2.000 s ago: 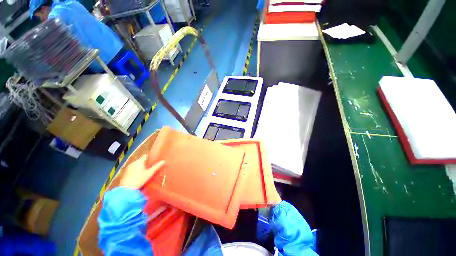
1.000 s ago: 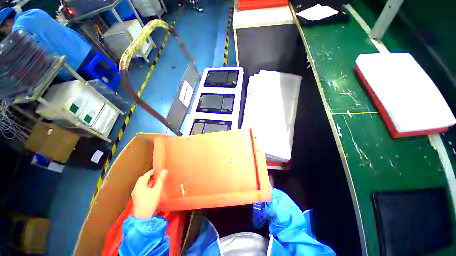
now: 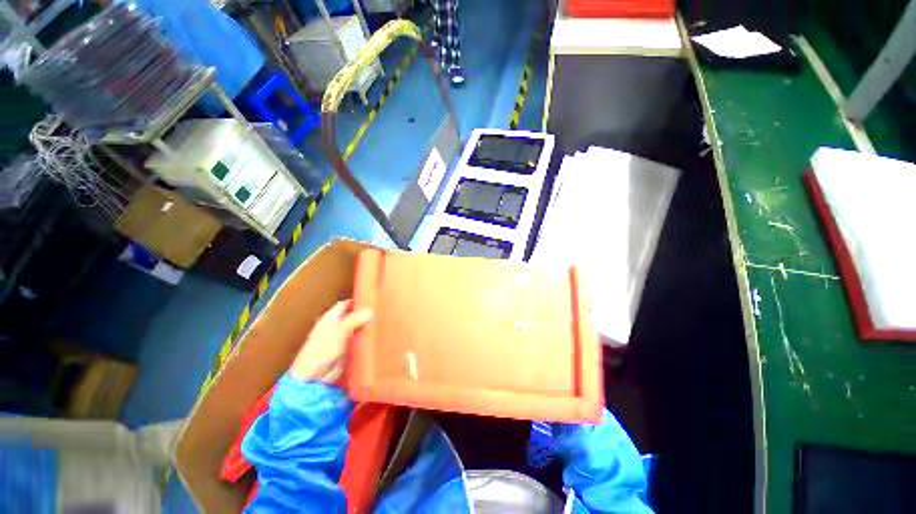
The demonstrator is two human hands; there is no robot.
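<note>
An orange-red turnover tray is held up in front of me, its raised rim facing me. My left hand grips its left edge. My right hand is hidden; only the blue sleeve shows below the tray's lower right corner. An open cardboard carton stands at the lower left with more red trays in it, partly under my left sleeve.
Beyond the tray lie a white three-pocket tray with dark units and a stack of white sheets. A trolley handle rises behind the carton. A green bench at right bears a white-topped red stack. A person in blue is at upper left.
Two seconds ago two orange-red trays were fanned out in front of me; now one shows, held squarely. The view has shifted, and a blurred pale shape has appeared at lower left.
</note>
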